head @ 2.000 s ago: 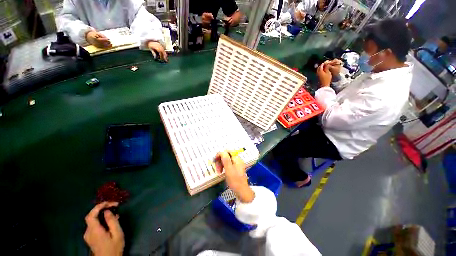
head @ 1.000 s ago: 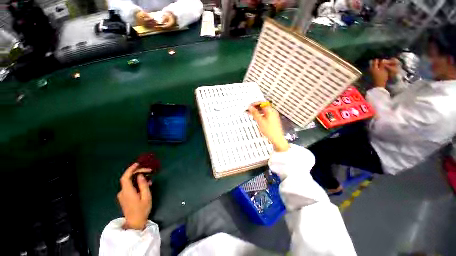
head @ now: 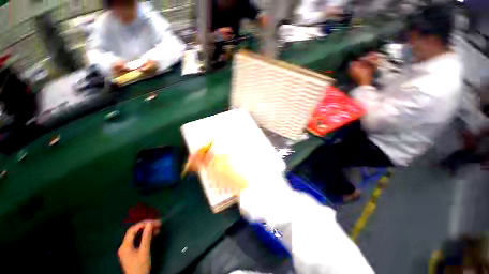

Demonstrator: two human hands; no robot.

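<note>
The picture is blurred. My right hand (head: 202, 160) is over the left edge of the white slotted sheet stack (head: 236, 126) and holds a slim yellow tool (head: 206, 147). Any strip at the tool's tip is too blurred to see. My left hand (head: 137, 247) is at the bottom, beside the dark-red pile (head: 142, 213). Its thumb and fingertips are close together around something dark and small, which looks like the black housing (head: 140, 233). The raised slotted sheet (head: 276, 93) leans open behind the stack.
A small black box with blue inside (head: 157, 169) stands left of the stack. A red pocket tray (head: 335, 111) lies at right by a seated person in white (head: 413, 107). A blue bin (head: 268, 235) is partly behind my right sleeve. Small pieces (head: 111, 115) lie along the far side.
My right hand has moved left and down across the stack with the yellow tool, to its left edge. My left hand stays by the red pile. The whole view has shifted.
</note>
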